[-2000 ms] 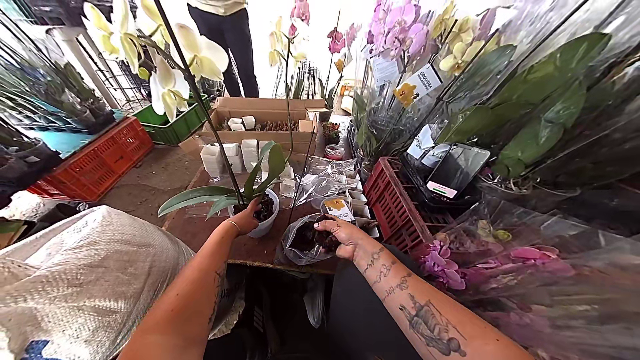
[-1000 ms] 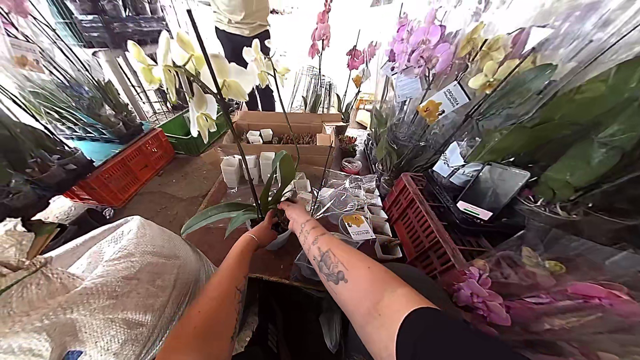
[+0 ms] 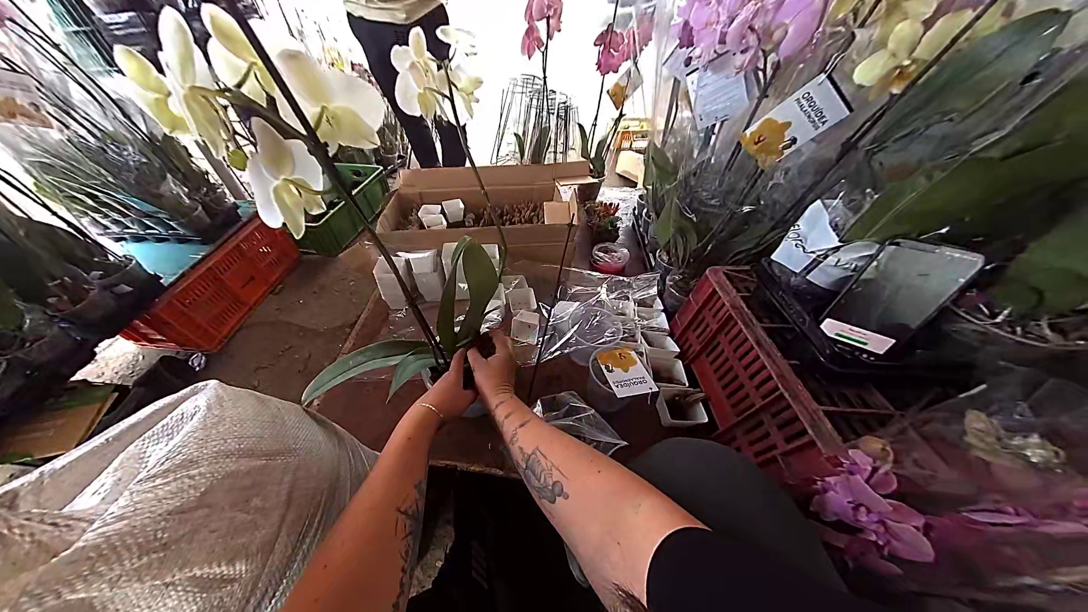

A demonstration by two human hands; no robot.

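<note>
A white-flowered orchid stands in a pot on the low table, its tall stem leaning left. At the plant's base, my left hand grips the root area from the left. Opposite it, my right hand presses dark potting material with bent fingers; how much it holds is hidden. The pot is mostly covered by both hands. Right of them lie a crumpled clear plastic bag and a clear plastic pot with a flower-picture tag.
Small white pots and a cardboard box stand beyond. A dark red crate holding a phone is at right; an orange crate and a woven sack are at left. A person stands behind.
My right hand has moved left from the clear bag of dark potting material to the orchid's base. My left hand has stayed at the orchid.
</note>
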